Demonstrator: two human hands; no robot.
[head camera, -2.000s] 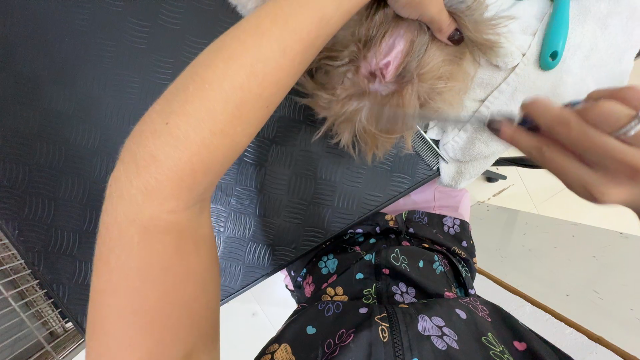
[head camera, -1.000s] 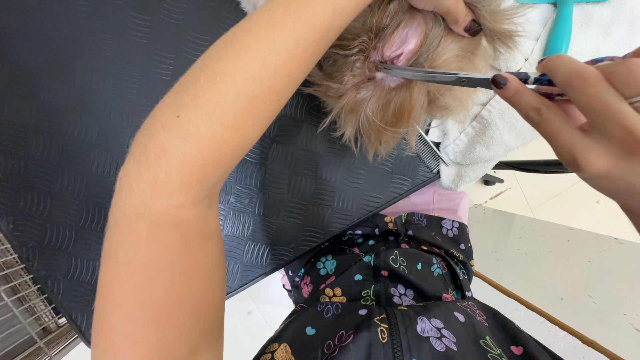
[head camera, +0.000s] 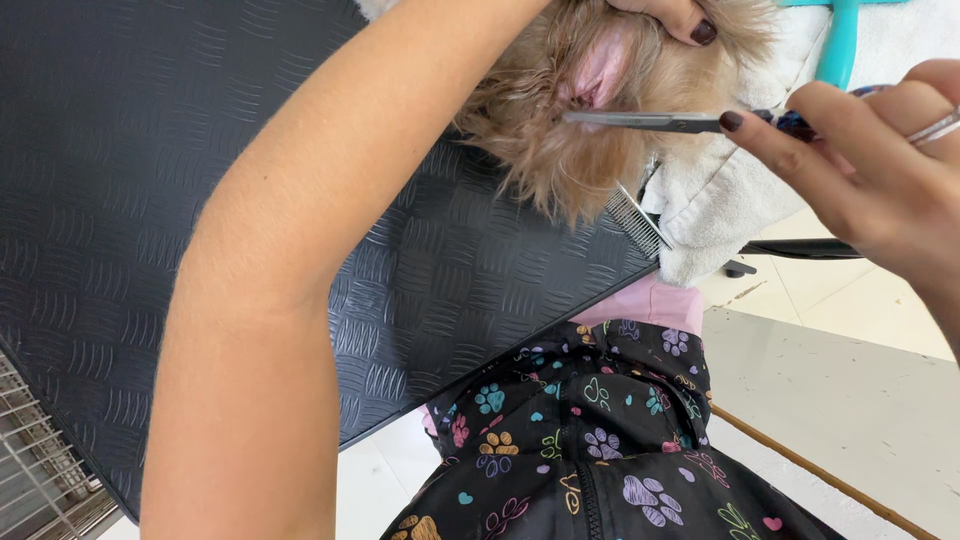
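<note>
At the top, a tan, long-haired dog's ear (head camera: 600, 67) shows its pink inner skin among loose fur. My left hand (head camera: 679, 16) comes in from above, thumb pressed on the fur beside the pink skin; its other fingers are mostly out of view, and it grips the ear flap. From the right, my right hand (head camera: 870, 142) holds grooming scissors (head camera: 652, 121), fingers in the rings. The blades look closed or nearly so, and their tips lie at the fur just below the ear opening.
A metal comb (head camera: 637, 223) lies on the corner of the black textured grooming table (head camera: 450, 277), beside a white towel (head camera: 694, 214). A teal-handled tool (head camera: 841, 45) rests on the towel. A wire cage (head camera: 45, 465) stands at lower left.
The scissors were blurred over the fur two seconds ago, then had their tips at the ear opening one second ago. Now the tips are slightly lower, in the fur below it.
</note>
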